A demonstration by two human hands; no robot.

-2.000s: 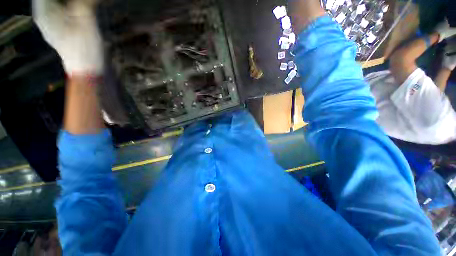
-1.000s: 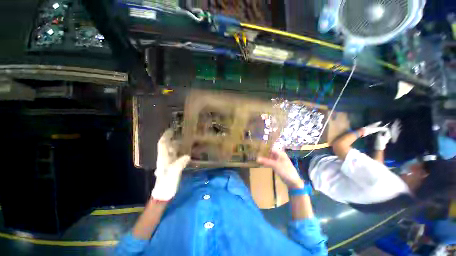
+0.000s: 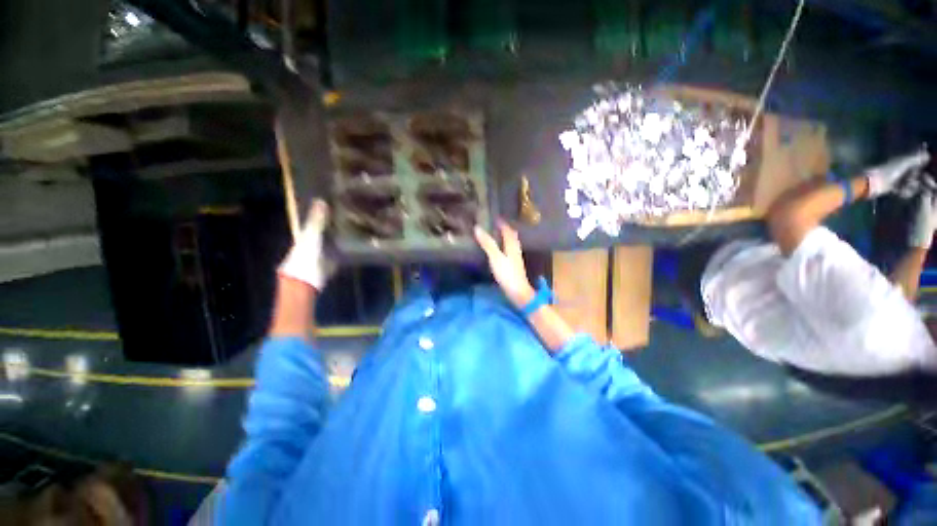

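A rectangular board carrier (image 3: 401,185) is in front of me at the bench, grey-green side up, with four dark pockets; blur hides fine detail in them. My left hand (image 3: 306,247), in a white glove, is at its lower left edge. My bare right hand (image 3: 506,265), with a blue band at the wrist, holds its lower right corner, thumb and finger on the rim. A small brass-coloured cluster (image 3: 528,199) lies right of the carrier. A large heap of shiny silver pieces (image 3: 658,159) lies further right.
A cardboard tray (image 3: 786,154) lies beside the heap. An open cardboard box (image 3: 581,293) is below the bench edge. A black cabinet (image 3: 185,277) stands at left. A white-shirted person (image 3: 812,298) works at right. A thin cord hangs over the heap.
The carrier was tan side up, held in both hands and blurred; now its grey-green side faces up, further left. Both hands are at its lower edges. The view has tilted downward.
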